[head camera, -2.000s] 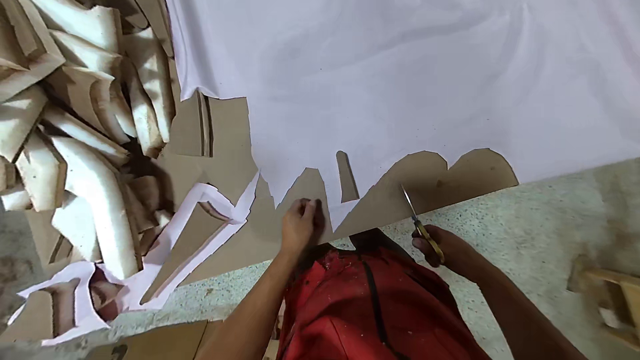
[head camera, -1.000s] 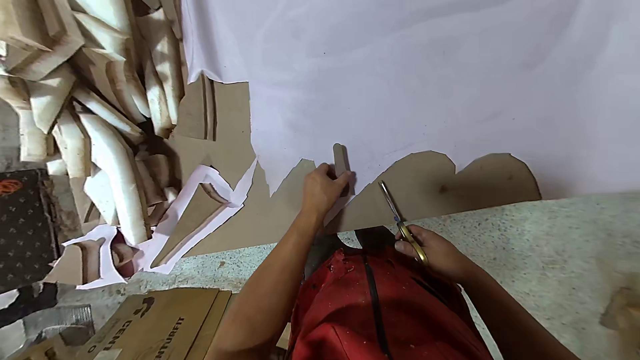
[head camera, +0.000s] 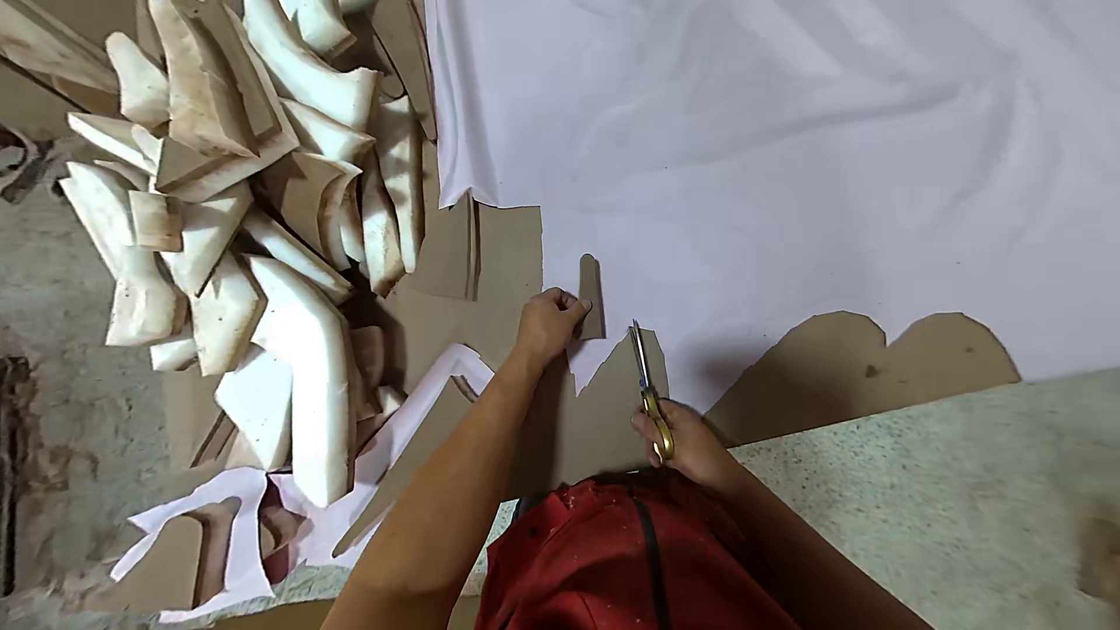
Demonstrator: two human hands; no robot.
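Note:
My left hand [head camera: 551, 325] has its fingers pinched at the left edge of a narrow brown cardboard strip [head camera: 592, 293], which lies on pale lilac fabric [head camera: 787, 201] near its cut edge. In my right hand [head camera: 687, 442] are scissors with yellow handles [head camera: 658, 426]; their blades point away from me and look nearly closed, over a pointed notch in the fabric. Brown cardboard [head camera: 604, 429] shows through this notch. Farther right, two rounded cut-outs at the fabric's front edge also show brown cardboard [head camera: 831, 376]. Whether the blades touch the fabric is unclear.
Many curved pale foam pieces [head camera: 319, 376] are piled at the left. Below them lie lilac fabric offcuts [head camera: 249, 542] with cardboard shapes [head camera: 166, 560]. A speckled floor [head camera: 910, 499] shows beyond the front edge at the right.
The cardboard strip has moved from the right of the pointed notch to its left, with my left hand at it. The scissors have moved left, to the notch. The view has shifted.

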